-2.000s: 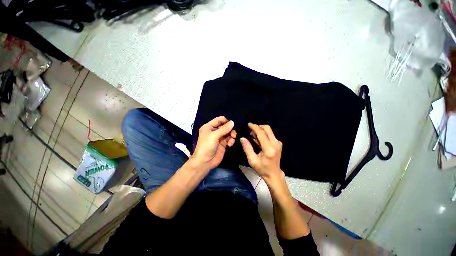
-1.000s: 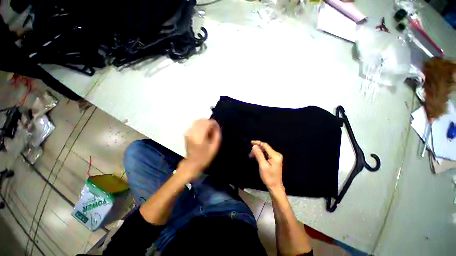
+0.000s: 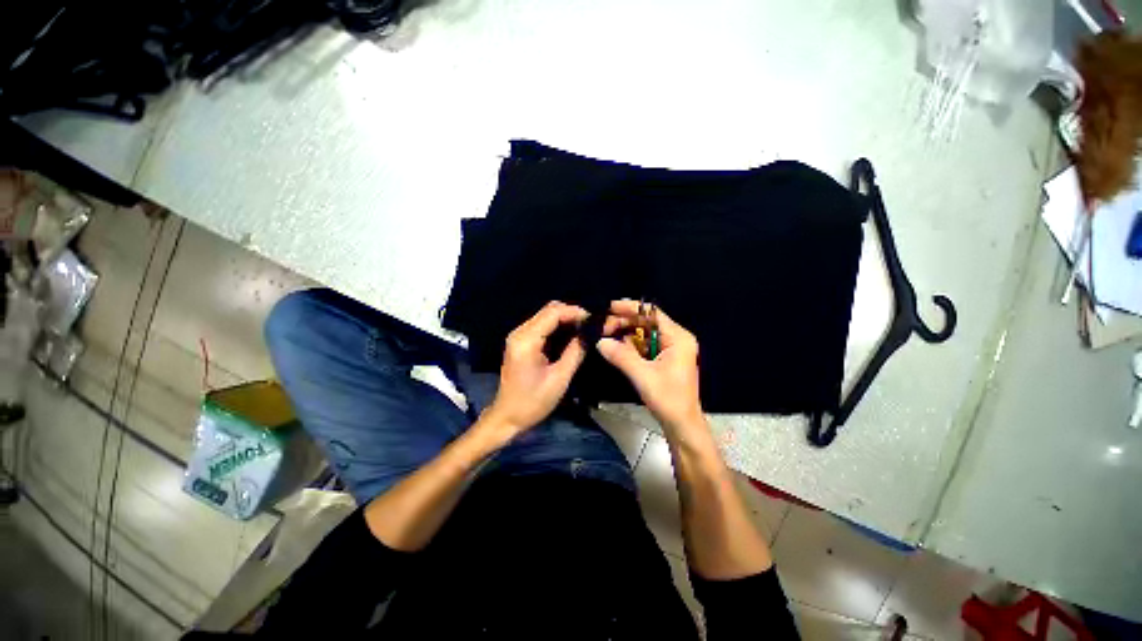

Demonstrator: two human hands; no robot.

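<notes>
A black garment (image 3: 739,288) lies flat on the whitish table, its near left part reaching over the table's edge toward my lap. A black hanger (image 3: 899,307) is at its right end, hook pointing right. My left hand (image 3: 541,363) is over the garment's lower left part, fingertips pinching a dark bit of the cloth. My right hand (image 3: 658,363) is just right of it, curled around small thread snips (image 3: 643,338) with a yellow and green glint. The fingertips of the two hands are close but apart. Any thread is too small to see.
More black garments on hangers (image 3: 226,38) are heaped at the table's far left. A plastic bag (image 3: 989,50), white strings, papers (image 3: 1108,251) and a brown furry piece (image 3: 1112,113) are at right. A green-and-white box (image 3: 238,457) stands on the floor at left.
My left hand has come back from the garment's left edge to beside my right hand. The snips now show in my right hand. The camera view has shifted.
</notes>
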